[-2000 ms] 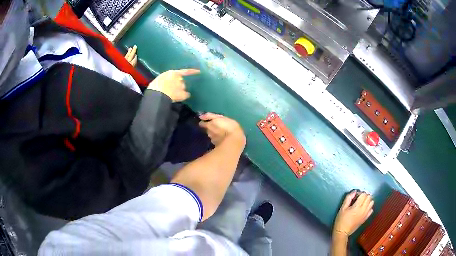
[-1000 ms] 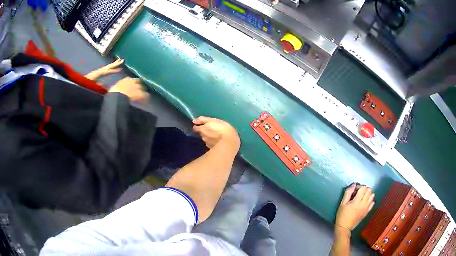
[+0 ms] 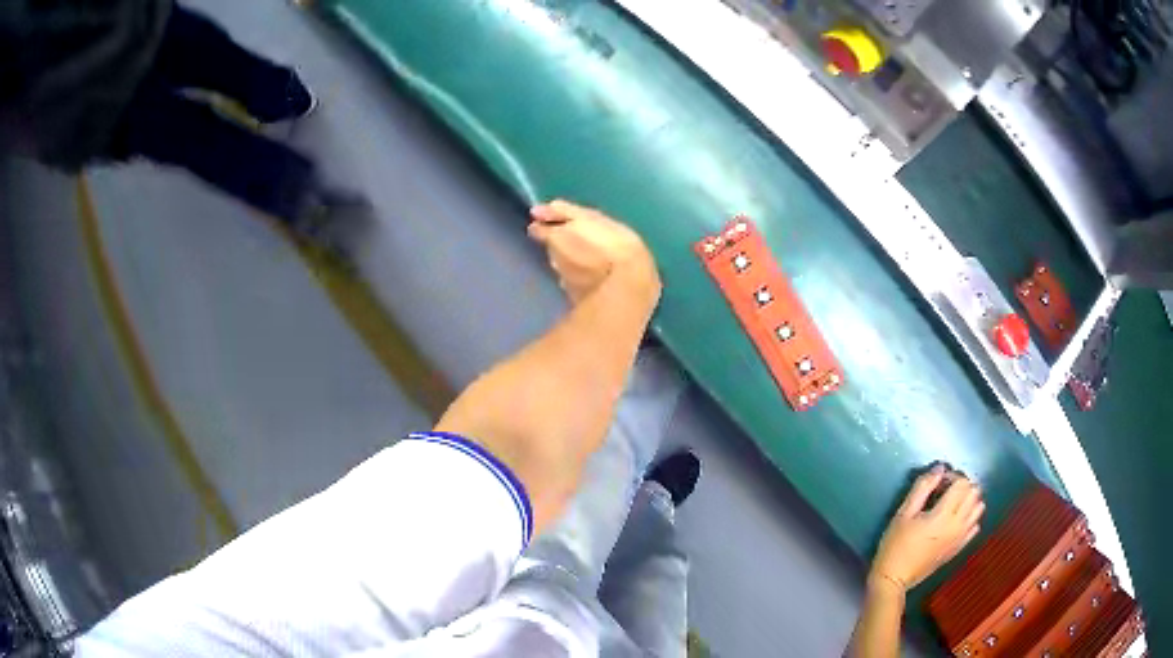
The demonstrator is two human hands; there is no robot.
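Note:
A red-brown carrier fixture (image 3: 769, 312) with a row of round metal spots lies loose on the green bench mat (image 3: 669, 154). My left hand (image 3: 596, 251) rests at the mat's front edge, left of the fixture and not touching it; its fingers are curled and their grip is unclear. My right hand (image 3: 929, 524) rests on the mat near the front edge, fingers bent around a small dark spot I cannot identify. Stacked carriers (image 3: 1029, 578) stand just right of my right hand.
Beyond the mat run a white rail, a red button (image 3: 1010, 336) and a machine with a red and yellow emergency stop (image 3: 852, 52). Another carrier (image 3: 1047, 306) lies behind the rail. A person's dark-clothed legs (image 3: 219, 142) stand on the yellow-lined floor at upper left.
The view has shifted. The person in dark clothes has moved away from the bench to the upper left, and their hands are out of view. My hands keep about the same places.

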